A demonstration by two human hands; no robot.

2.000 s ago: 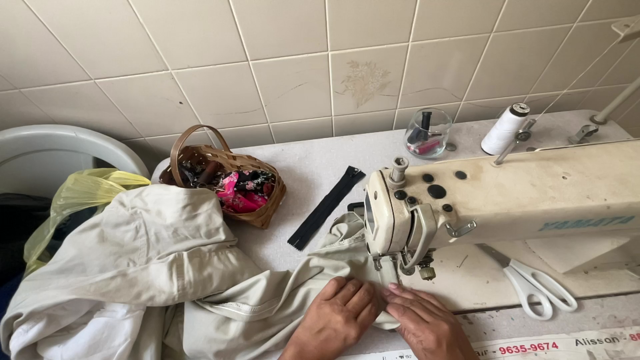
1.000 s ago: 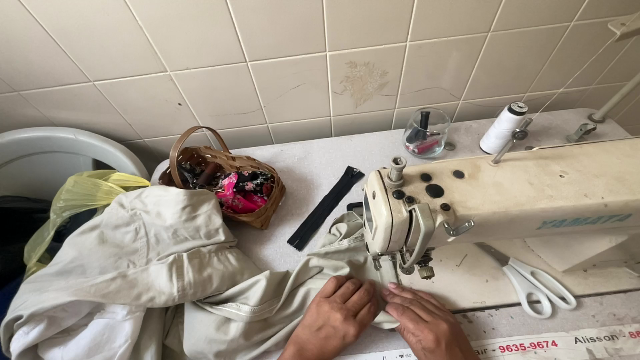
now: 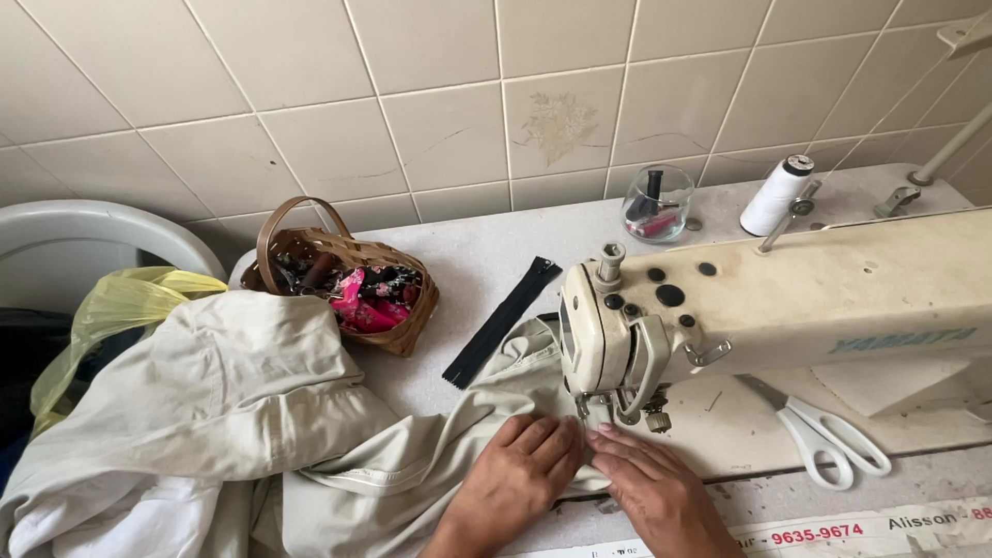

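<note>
A light beige-grey cotton garment [image 3: 434,457] lies over the left of the table and runs beneath the needle area of a cream Yamata sewing machine [image 3: 775,287]. My left hand [image 3: 523,473] rests on the cloth just in front of the presser foot, fingers bent, fingertips pressing it. My right hand [image 3: 647,484] lies flatter on the cloth's right edge, its fingertips close to the left ones. Whether either hand pinches the fabric is hidden. A black zipper [image 3: 502,324] lies behind the garment, left of the machine head. White-handled scissors [image 3: 829,442] lie on the machine bed at right.
A wicker basket [image 3: 422,310] with cloth scraps stands behind the garment. A glass [image 3: 659,203] with small items and a white thread cone [image 3: 775,198] stand behind the machine. At left is a grey tub [image 3: 178,240] with a yellow bag [image 3: 116,310]. A printed tape strip runs along the front edge.
</note>
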